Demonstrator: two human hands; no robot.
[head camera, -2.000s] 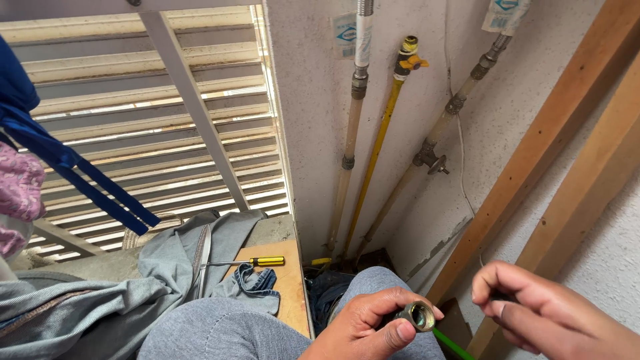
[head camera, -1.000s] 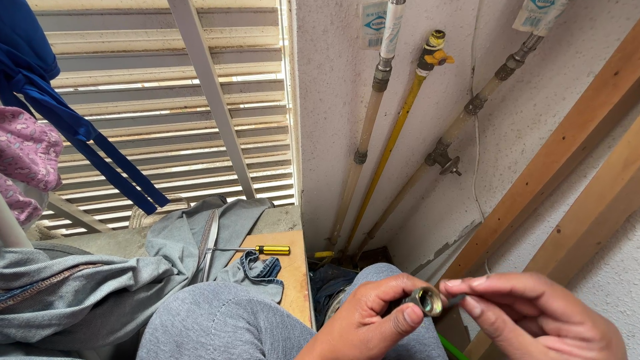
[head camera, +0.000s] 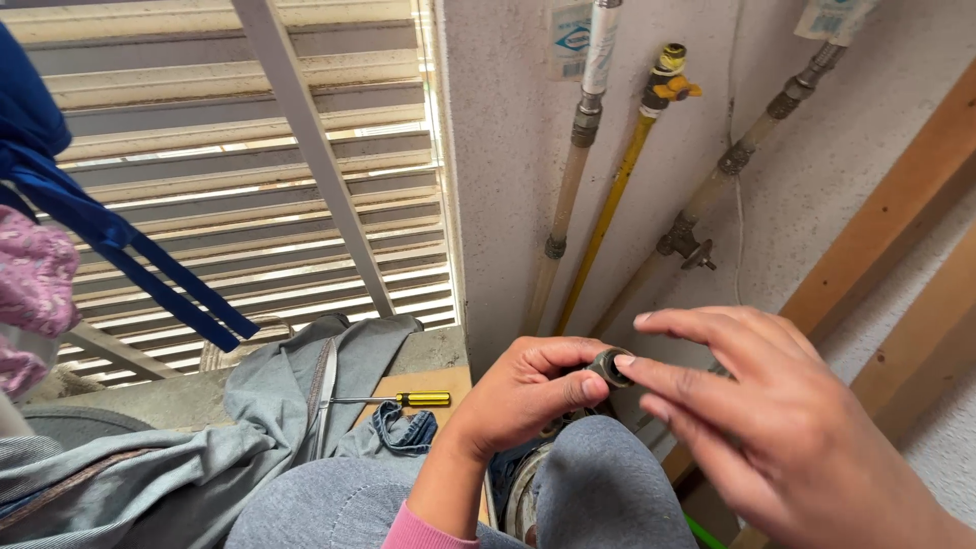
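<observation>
Between its thumb and fingers, my left hand (head camera: 526, 393) grips a small dark metal pipe fitting (head camera: 612, 368), its round opening turned toward my right hand. My right hand (head camera: 751, 396) has its fingers spread, with one fingertip at the rim of that opening; I see nothing held in it. To the left, a screwdriver with a yellow and black handle (head camera: 424, 398) lies on a wooden board (head camera: 450, 379) beside a scrap of denim (head camera: 404, 428). Its shaft reaches over to grey denim cloth (head camera: 282, 396).
On the wall ahead run a yellow pipe with a yellow-handled valve (head camera: 671, 90), a pipe with a braided hose (head camera: 585, 122), and a slanting pipe with a stop valve (head camera: 690, 248). Wooden beams (head camera: 892, 198) slant at right. Blue straps (head camera: 130, 244) hang before the louvres (head camera: 229, 175).
My right hand has moved in from the right to the fitting; one second ago its fingertips were pinched together at the opening, and now they are spread. My left hand keeps its hold on the fitting.
</observation>
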